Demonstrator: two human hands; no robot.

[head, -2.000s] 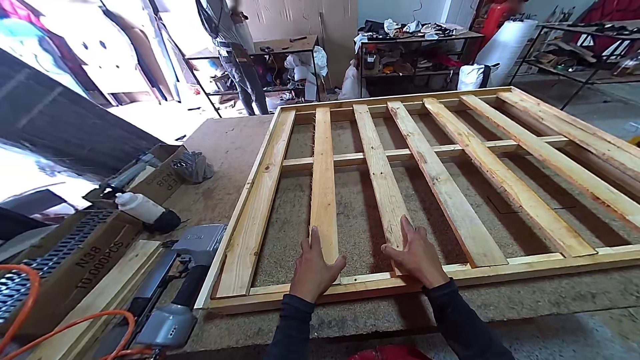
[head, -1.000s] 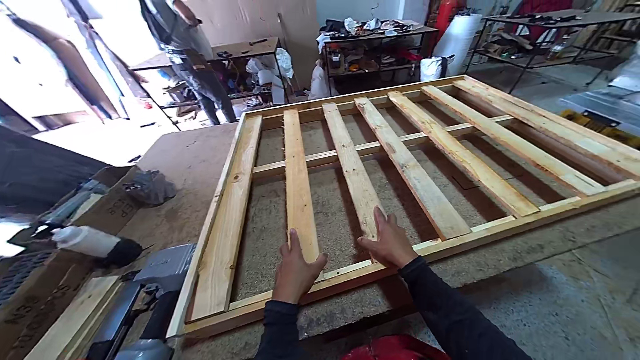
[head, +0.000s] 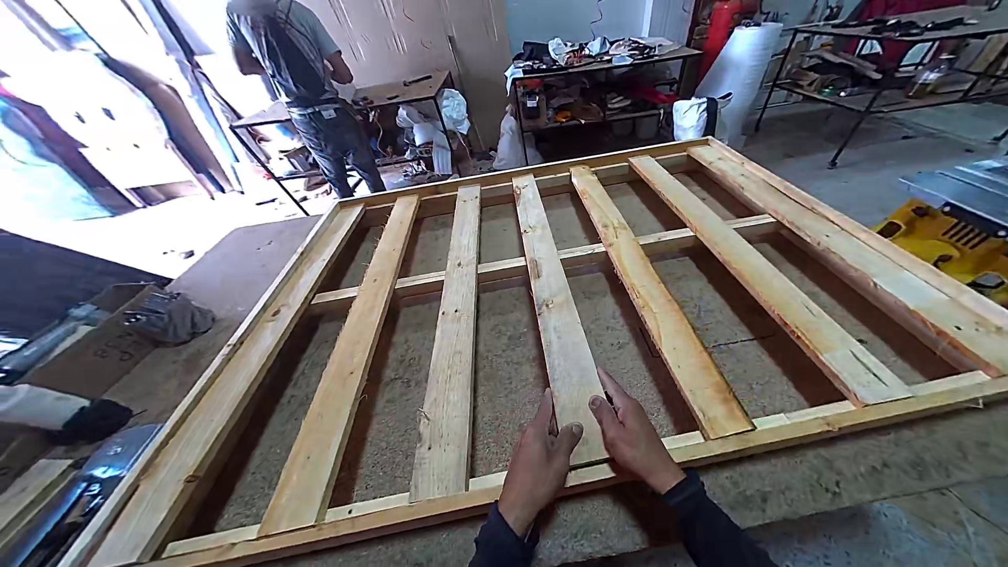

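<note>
A rectangular wooden frame [head: 787, 429] lies flat on a large board, with several pine slats laid across it and a crossbar [head: 504, 269] running beneath them. Both my hands grip the near end of a middle slat [head: 563, 339]. My left hand [head: 539, 465] holds its left edge, the thumb on top. On its right edge is my right hand [head: 634, 437], thumb also on top. The fingertips under the slat are hidden. To the left of my hands lies a knotted slat [head: 449, 394]; to the right, a darker-edged slat [head: 661, 315].
At the left stand a cardboard box [head: 94, 354], a plastic bag [head: 169, 315] and a white bottle [head: 39, 408]. A yellow and black tool [head: 945, 244] is at the right. A person [head: 303, 87] stands by a bench at the back left; a cluttered shelf table [head: 606, 64] stands behind the frame.
My hands have moved right along the near rail, from two slats further left to both sides of one middle slat. The view has shifted closer.
</note>
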